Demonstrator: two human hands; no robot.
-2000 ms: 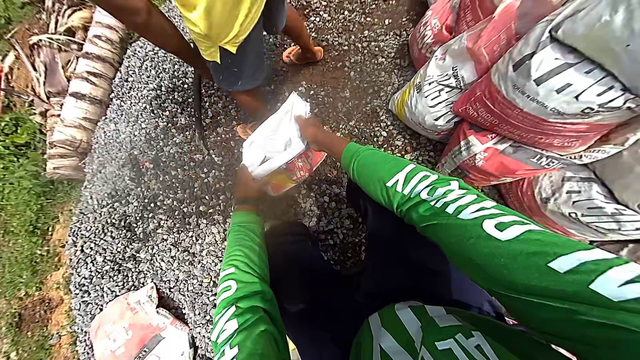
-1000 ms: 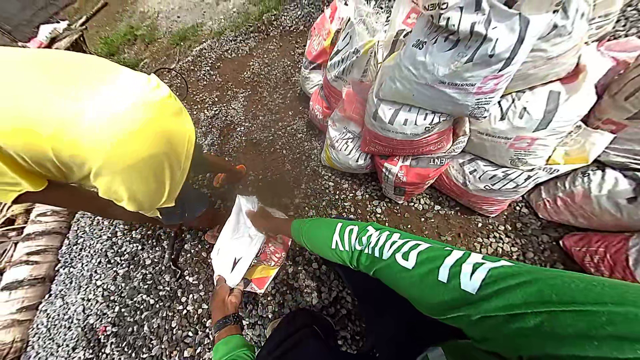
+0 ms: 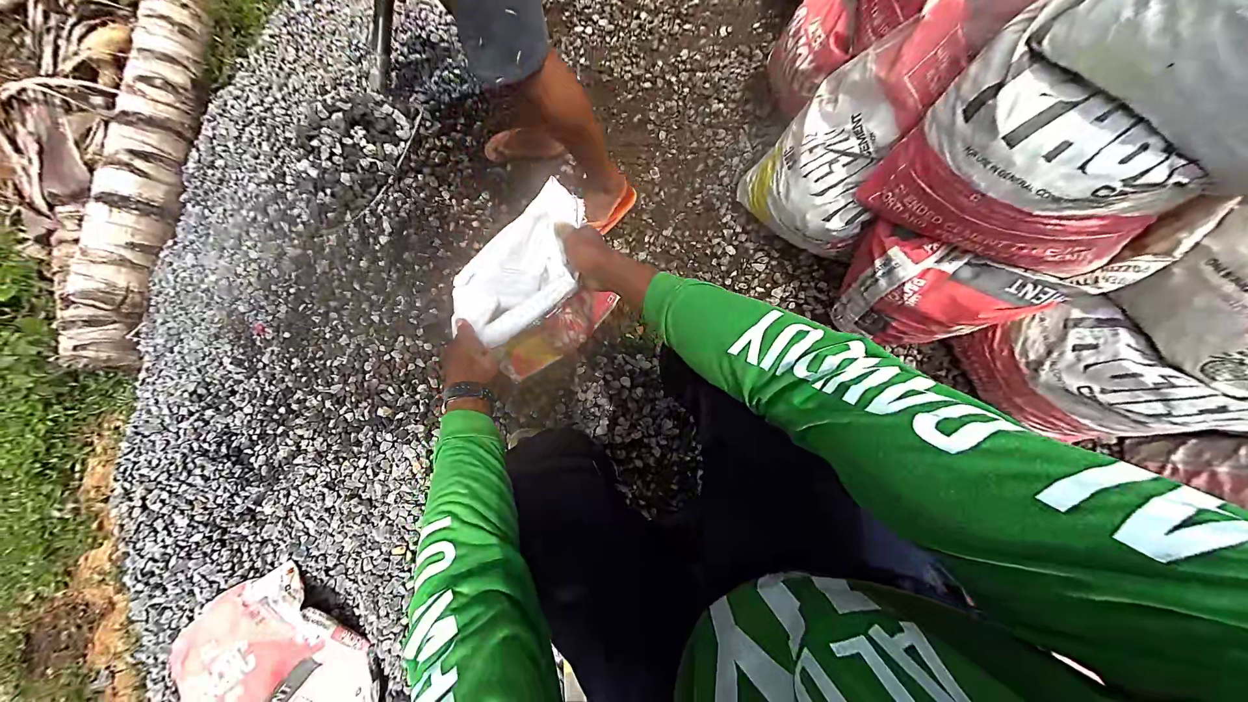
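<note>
Between my hands, above the gravel, is a white sack [image 3: 517, 263] with a printed red and yellow part [image 3: 556, 336] on its lower side. My left hand [image 3: 470, 359], with a dark band at the wrist, grips its near left edge. My right hand [image 3: 588, 258] grips its right edge. The fingers of both hands are partly hidden by the sack. Haze, like dust, hangs around it. Just beyond the sack is another person's foot in an orange sandal [image 3: 614, 207].
Filled cement bags [image 3: 1014, 146] are piled at the right. A red and white bag [image 3: 273, 643] lies on the gravel [image 3: 292, 390] at the lower left. A palm trunk [image 3: 136, 185] borders the gravel at the left. The other person's leg [image 3: 561, 107] stands ahead.
The view has swung back down and left from the bag pile. The other person's yellow shirt has left the view. Both hands still hold the sack.
</note>
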